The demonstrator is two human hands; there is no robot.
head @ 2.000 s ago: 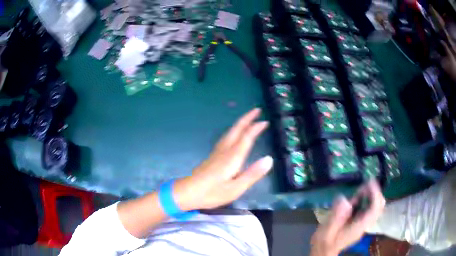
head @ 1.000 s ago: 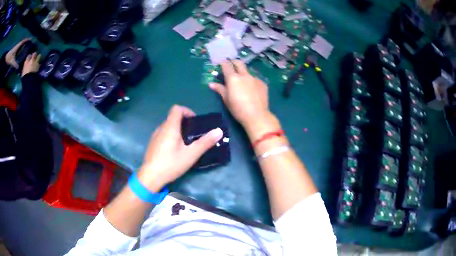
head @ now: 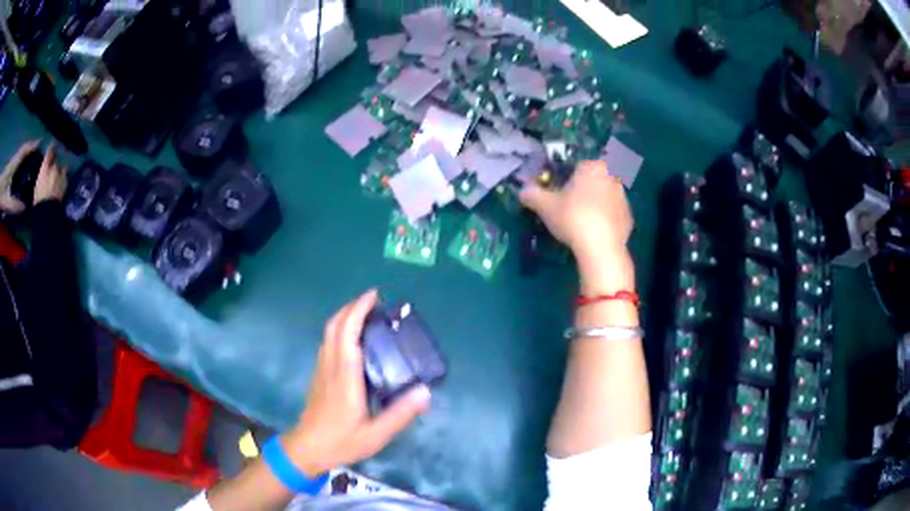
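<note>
My left hand (head: 349,399) holds a black speaker housing (head: 402,351) above the mat, with a small white plug (head: 404,311) at its upper edge. My right hand (head: 591,215) is closed over the cutting pliers (head: 544,180) at the lower right of the board pile. Their yellow marks and a dark handle show beside the fingers; the rest is hidden by the hand. Two green circuit boards (head: 411,240) lie side by side at the near edge of the pile. Grey-pink foam pads (head: 421,187) lie among the piled boards.
Speaker housings (head: 190,255) stand at the left near a clear plastic bag (head: 289,50). Long rows of housings with green boards (head: 753,349) stand at the right. Another person's hands (head: 45,180) are at the far left, near a red stool (head: 150,454).
My right hand has moved from the near left edge of the pile rightwards onto the pliers, which have shifted left and closed up. My left hand has tilted the housing. The view has shifted.
</note>
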